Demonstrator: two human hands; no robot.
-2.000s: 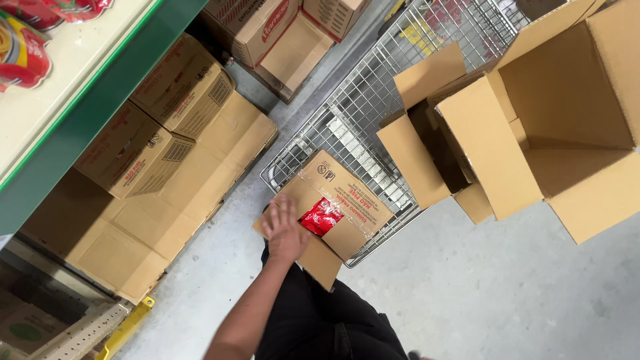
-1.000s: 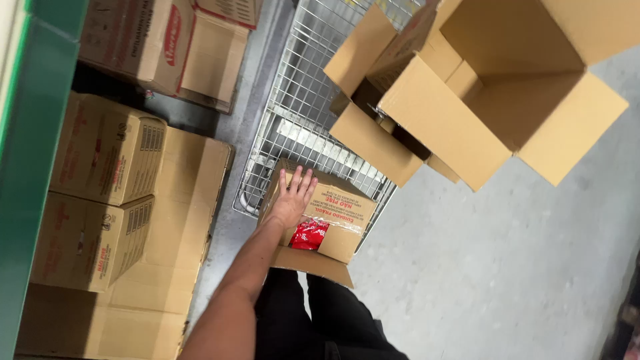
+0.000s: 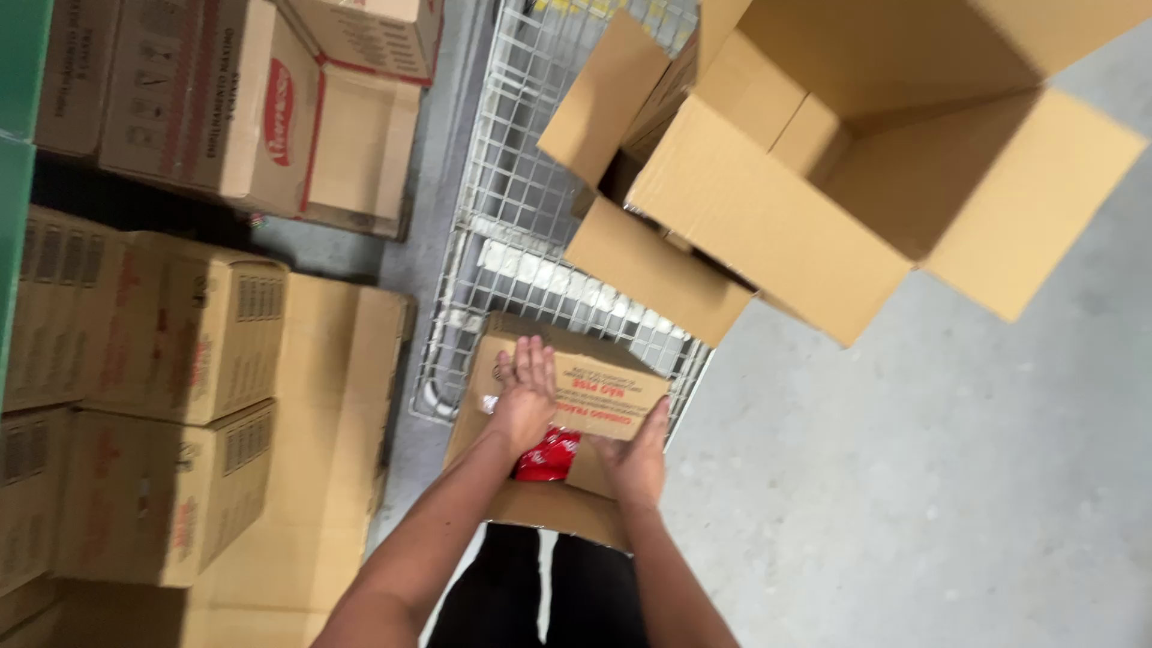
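Note:
A small cardboard box (image 3: pixel 594 382) with printed flaps rests at the near end of a wire mesh cart (image 3: pixel 517 189). Red plastic packaging (image 3: pixel 547 456) shows through its opening. My left hand (image 3: pixel 526 391) lies on the printed flap with its fingers nearly together. At the box's right side, my right hand (image 3: pixel 637 454) grips the edge of the flap, thumb up along the corner; its other fingers are partly hidden under the flap. Another flap of the box hangs toward my legs.
A large open cardboard box (image 3: pixel 783 216) sits on the cart, over a smaller open carton (image 3: pixel 652 270). To the left stand stacked closed cartons (image 3: pixel 238 342) on a cardboard tray, with red-printed boxes (image 3: pixel 256 108) beyond. Concrete floor (image 3: pixel 882 486) lies to the right.
My right hand has come into view and taken hold of the box's right side. My left hand stays on the box. The view has shifted and turned.

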